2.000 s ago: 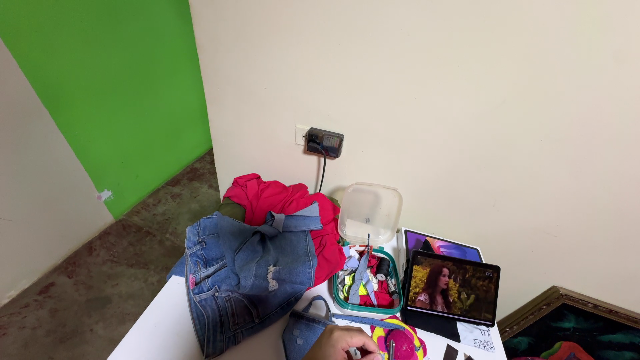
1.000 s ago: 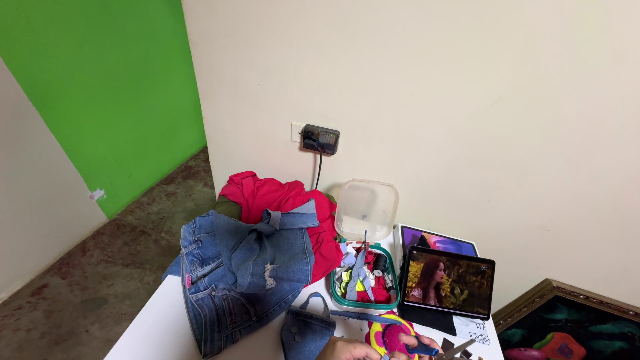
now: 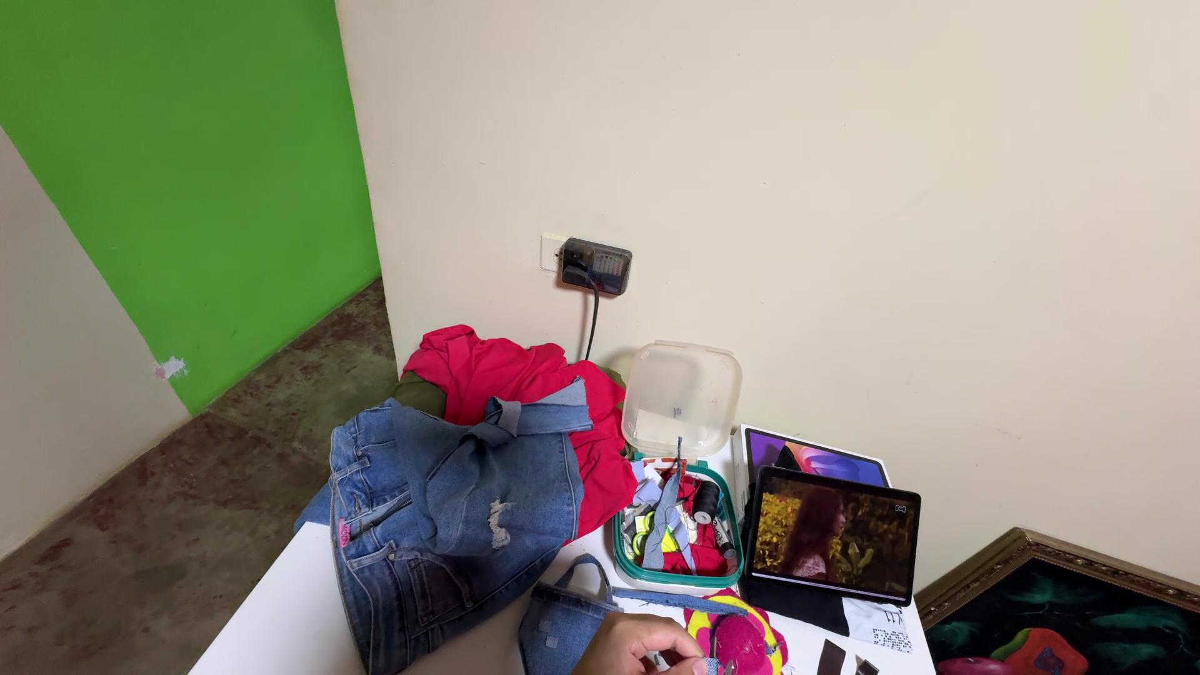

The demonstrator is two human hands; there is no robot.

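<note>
My left hand (image 3: pixel 642 645) is at the bottom edge, cut off by the frame, its thumb and finger pinched on a small bit of blue denim (image 3: pixel 711 667). Beside it lies a denim piece with a strap loop (image 3: pixel 555 626). Just right of the fingers is a pink and yellow fabric pincushion (image 3: pixel 745 645), with a narrow denim strip (image 3: pixel 682 600) reaching over it. Farther right, dark flat pieces (image 3: pixel 832 658) show at the bottom edge; what they belong to is cut off. My right hand is out of view.
Jeans (image 3: pixel 469 525) and red cloth (image 3: pixel 487 375) cover the left of the white table. A green-rimmed sewing box (image 3: pixel 622 562) holds thread and scraps, its clear lid (image 3: pixel 682 398) behind. A tablet (image 3: pixel 834 534) stands right, near a framed picture (image 3: pixel 1041 553). A plugged-in adapter (image 3: pixel 596 266) is on the wall.
One second ago my right hand showed beside the left at the bottom edge, holding a blue-handled tool; it is now out of view. The left hand stays near the denim piece.
</note>
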